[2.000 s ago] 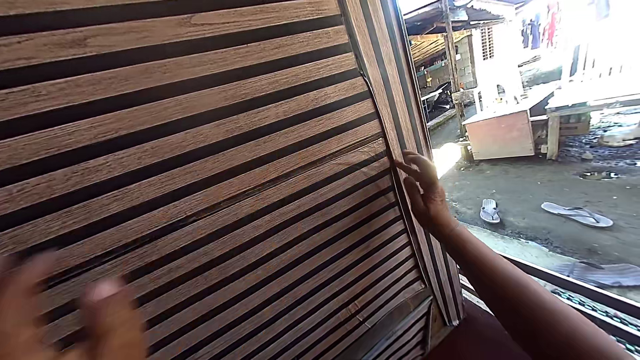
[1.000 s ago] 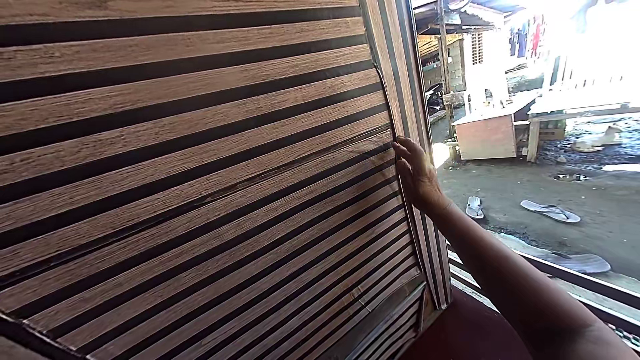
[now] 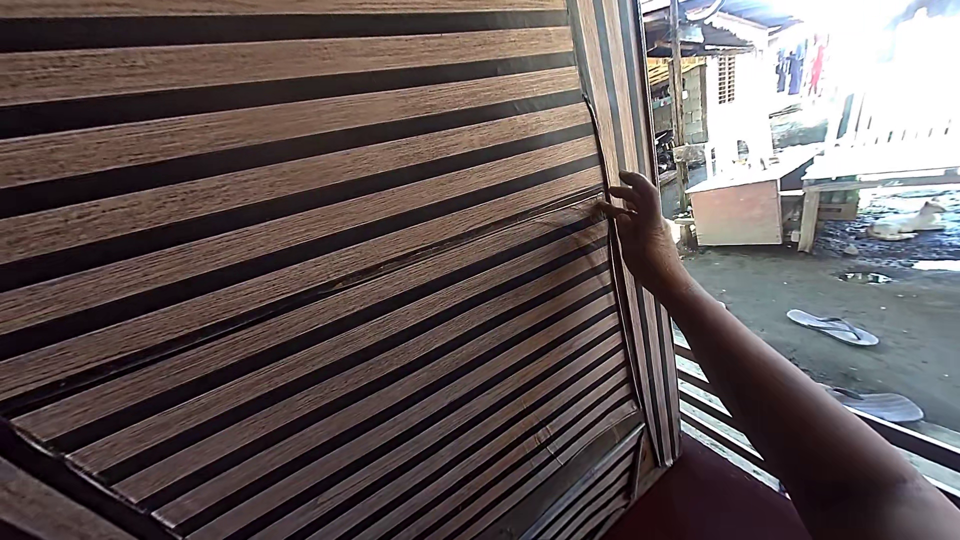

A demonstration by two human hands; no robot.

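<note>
A wood-grain sheet with dark stripes (image 3: 360, 322) covers the large panel on the left. It has a long seam across its middle, and its lower part bows and creases near the right edge. My right hand (image 3: 646, 236) reaches in from the lower right and pinches that edge where the seam meets the upright striped trim (image 3: 626, 142). One finger lies over the sheet's face; the others are partly spread beside the trim. Small wrinkles (image 3: 551, 442) show lower on the sheet. My left hand is out of view.
A dark red surface (image 3: 705, 487) lies below the panel. Horizontal slats (image 3: 720, 405) run beside it at the right. Outside are flip-flops (image 3: 832, 327) on the ground, a pale box-like counter (image 3: 735, 214), a wooden table (image 3: 885, 166) and a lying animal (image 3: 907, 223).
My left hand, blurred at the lower left two seconds ago, has left the view. My right hand stays at the sheet's right edge, its fingers now drawn closer around it.
</note>
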